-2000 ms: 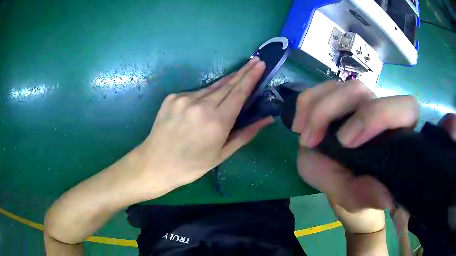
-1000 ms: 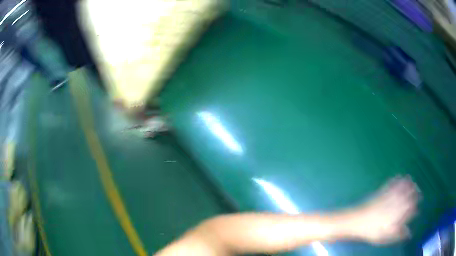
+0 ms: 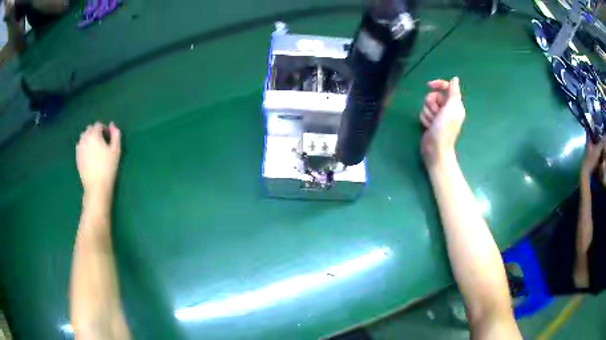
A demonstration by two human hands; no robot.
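Note:
The white screw feeder (image 3: 302, 102) with blue edges stands on the green table in front of me, its metal pickup head (image 3: 319, 145) on the low front part. The thick black electric screwdriver (image 3: 369, 93) hangs over the feeder's right side, untouched by my hands, and hides part of it. My left hand (image 3: 98, 156) is at the far left, fingers curled in, nothing seen in it. My right hand (image 3: 443, 118) is right of the feeder, fingers curled and thumb up, nothing seen in it. Both hands are bare and away from the feeder and screwdriver.
A heap of dark pad assemblies (image 3: 581, 86) lies at the far right, by another person's hand (image 3: 593, 158). A blue stool (image 3: 529, 279) is below right. A dark object (image 3: 46, 103) lies at the left, a purple item (image 3: 98, 12) at the top left. A thin cable runs behind the screwdriver.
Two seconds ago my left hand was on a navy pad and my right hand gripped the screwdriver. Now both are off them; the pad is not recognisable near my hands. The view has swung round to the feeder.

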